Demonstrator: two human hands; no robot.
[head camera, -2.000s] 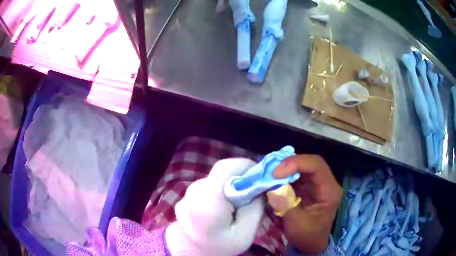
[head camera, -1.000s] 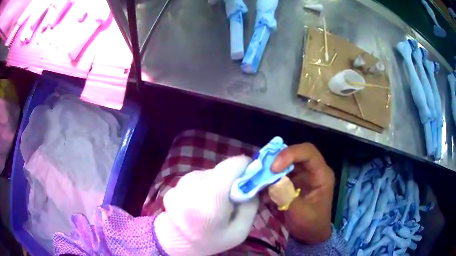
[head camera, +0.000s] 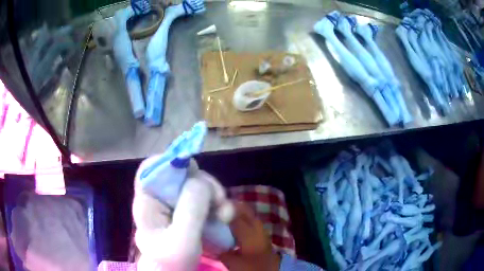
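Observation:
My left hand (head camera: 183, 211), in a white knit glove, is closed around a light-blue figure leg (head camera: 164, 182). The foot end, with dark-blue marks, points up and to the right out of the fist. Another light-blue part shows below the fist, between the two hands. My right hand (head camera: 247, 235), bare and blurred, is low beside the glove and partly hidden behind it. Its fingertips are not clear, and I cannot tell what it holds. The beige pad is not visible.
A metal bench (head camera: 180, 143) holds leg rows (head camera: 366, 69), a cardboard pad (head camera: 212, 114) and a white cup (head camera: 244, 100) with a stick. A leg-filled green crate (head camera: 313, 211) is at right. A blue tub (head camera: 90, 227) with white sheeting is at lower left.
The view has swung right. The leg in my left hand has turned, foot now pointing upward. My right hand has moved from the foot down beside the glove.

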